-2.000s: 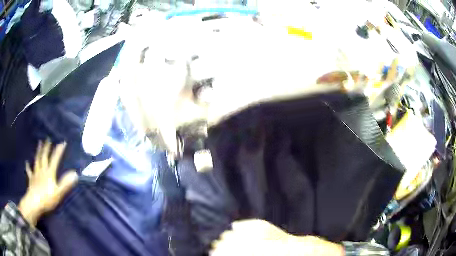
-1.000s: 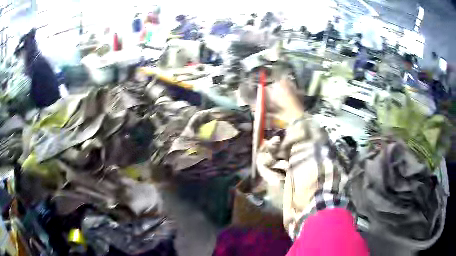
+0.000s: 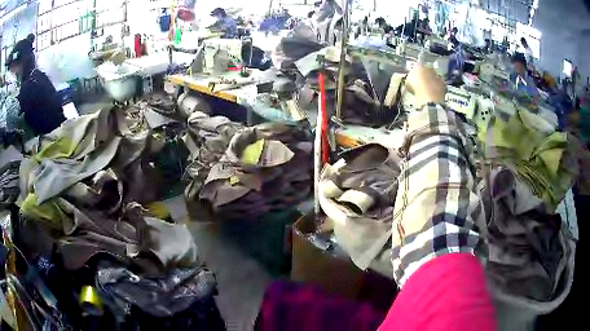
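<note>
My right hand [image 3: 424, 85] is small and far out at upper right of centre, at the end of my outstretched arm in a plaid sleeve with pink on the upper arm. Its fingers are unclear, and I cannot tell whether it holds anything. Taupe cloth pieces [image 3: 362, 187] hang in a heap just left of the sleeve. Another taupe and olive heap [image 3: 242, 165] lies at the centre. My left hand is out of the picture.
A red and white pole [image 3: 322, 129] stands upright by a cardboard box [image 3: 317, 262]. Cloth heaps [image 3: 97, 174] fill the left, and a filled bin [image 3: 527, 239] stands at right. A person in dark clothes [image 3: 40, 97] is at far left. Sewing machines [image 3: 223, 55] stand behind.
Two seconds ago both hands were on dark cloth at the machine. The view has turned away to the heaps. Since one second ago, my right hand has moved farther out, up and to the right.
</note>
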